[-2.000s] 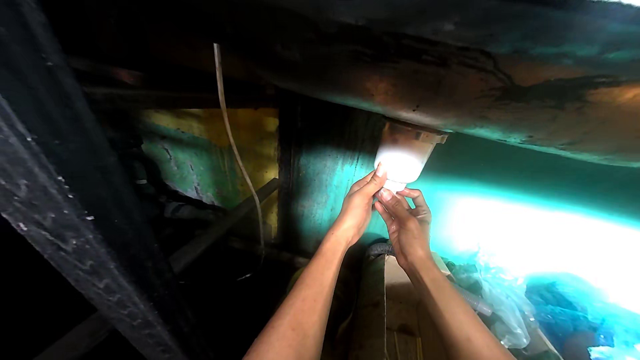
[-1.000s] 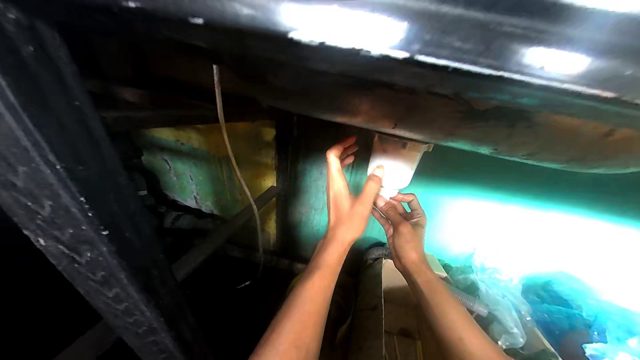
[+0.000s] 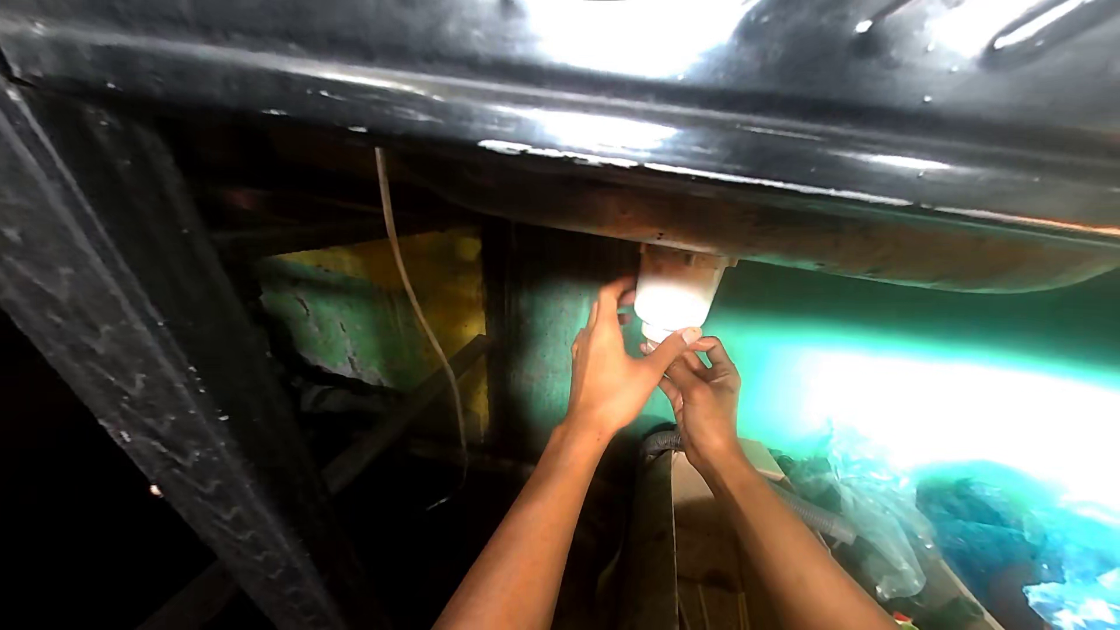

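A white plastic sink drain fitting (image 3: 678, 284) hangs from the underside of a metal sink basin (image 3: 787, 241). My left hand (image 3: 617, 354) is at the fitting's lower left, its thumb reaching across just below the narrow neck and its other fingers raised beside the cup. From the right, my right hand (image 3: 704, 394) has its fingertips pinched at the lower end, meeting my left thumb. Whatever lies between the fingertips is mostly hidden by them.
The black sink rim (image 3: 420, 96) crosses above my hands. A dark post (image 3: 166, 394) stands at left, near a hanging thin hose (image 3: 411, 297). Below right are a cardboard box (image 3: 700, 525), a grey corrugated hose (image 3: 814, 516) and plastic bags (image 3: 875, 507).
The view has shifted, showing more of the black rim above. My left fingers spread away from the fitting, and my left thumb has moved down from the cup to its lower end.
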